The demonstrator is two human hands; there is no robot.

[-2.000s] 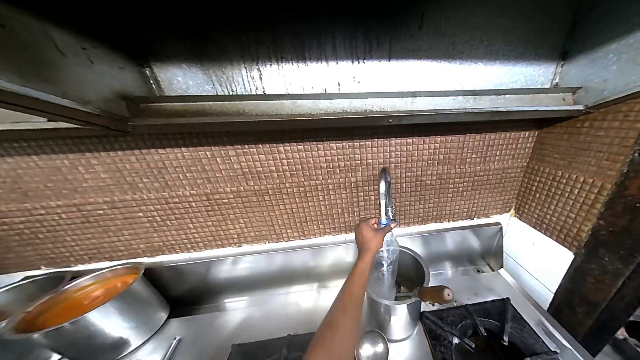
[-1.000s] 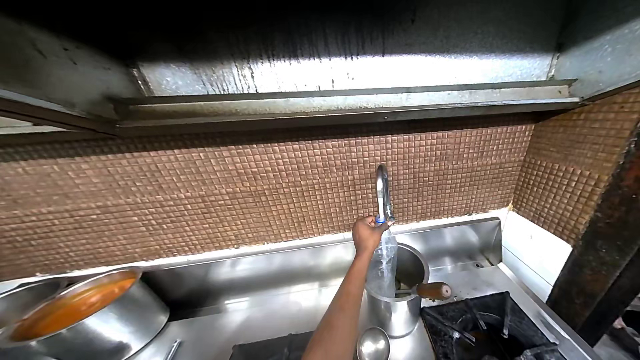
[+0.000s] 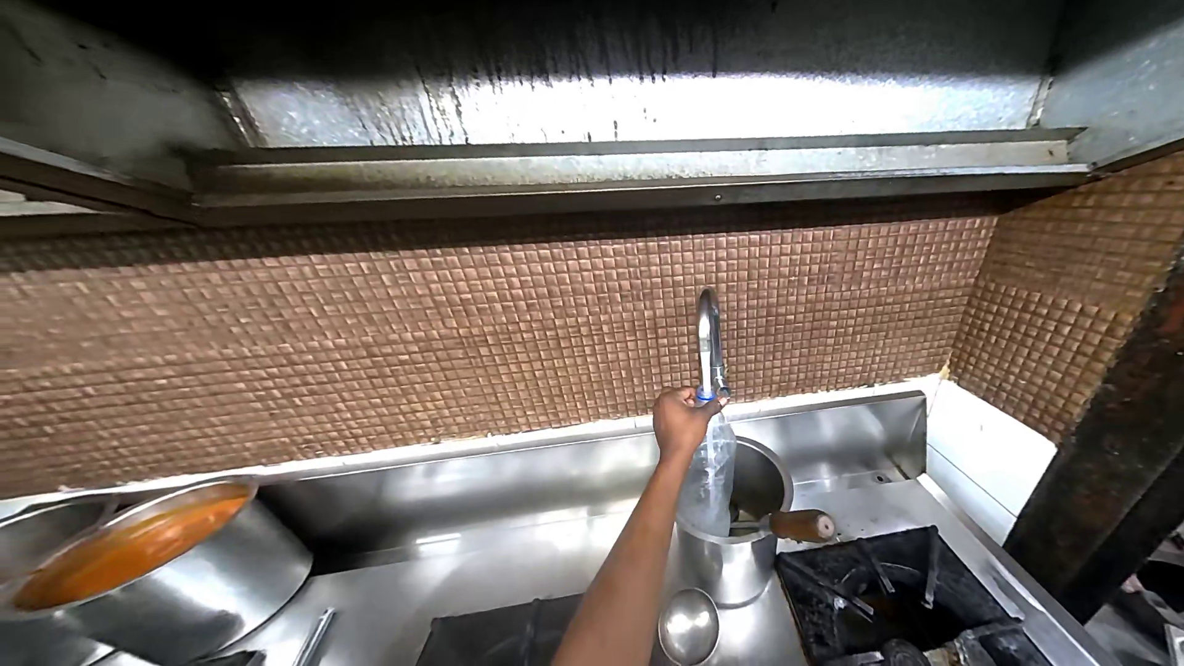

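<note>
My left hand (image 3: 683,421) grips the neck of a clear plastic bottle (image 3: 710,476), its thumb toward the right. The bottle's blue-ringed mouth is directly under the spout of a curved metal tap (image 3: 709,319), and a pale stream of water runs down to it. The bottle's lower part is inside the rim of a deep steel pot (image 3: 740,564). A wooden-handled utensil (image 3: 803,525) leans in that pot, its handle over the right rim; its far end is hidden. My right hand is not in view.
A large steel pot of orange sauce (image 3: 250,564) stands at the left. Below my hand lies a round steel ladle bowl (image 3: 689,627). A black gas burner (image 3: 897,592) is at the right. A metal hood edge (image 3: 638,176) crosses above the tiled wall.
</note>
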